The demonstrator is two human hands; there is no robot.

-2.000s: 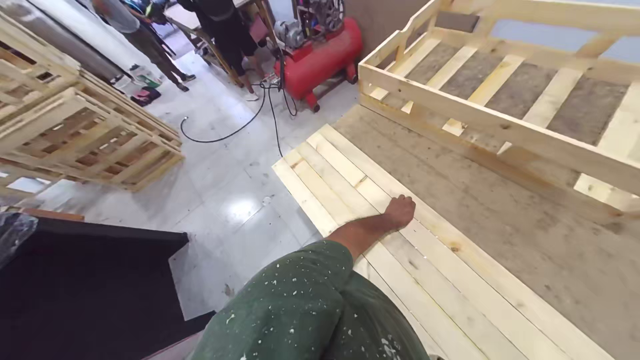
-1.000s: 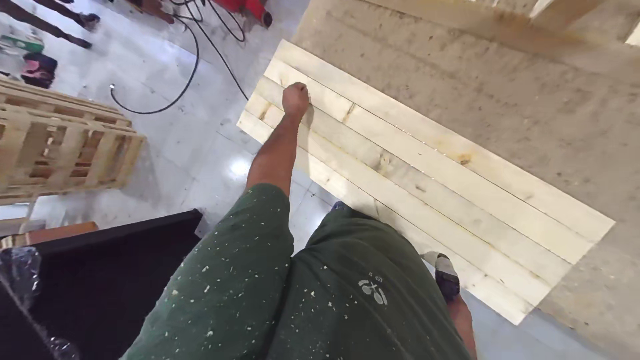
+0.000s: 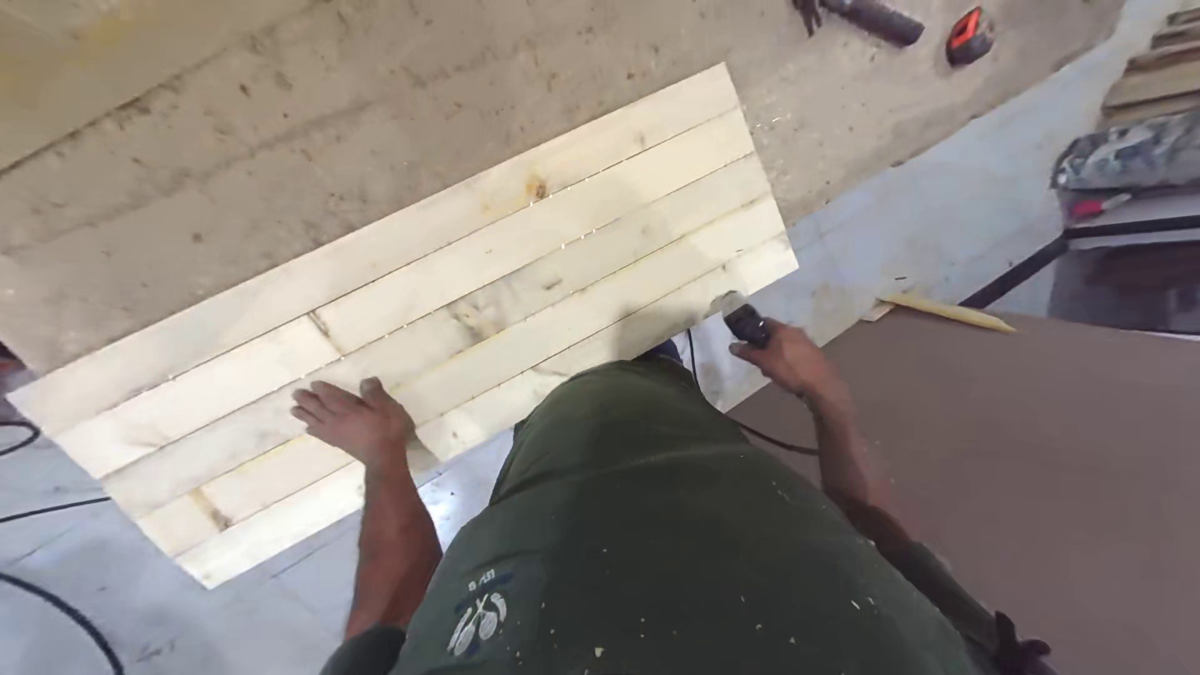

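A pale wooden panel of several boards laid edge to edge lies on a worn wooden worktable. My left hand rests with spread fingers on the panel's left half, near its front edge. My right hand grips a dark handheld tool with a light metallic end, held at the panel's front edge toward the right corner. Blur hides the tool's exact kind. Small glints show along the board seams.
An orange-and-black tape measure and a dark cylindrical tool lie on the worktable beyond the panel. A brown board surface is at my right, with a wood strip on its edge. Black hoses cross the floor at left.
The view has swung strongly to the right. My left hand, a fist on the panel's far left end one second ago, now lies spread. My right hand with the dark tool has come fully into view.
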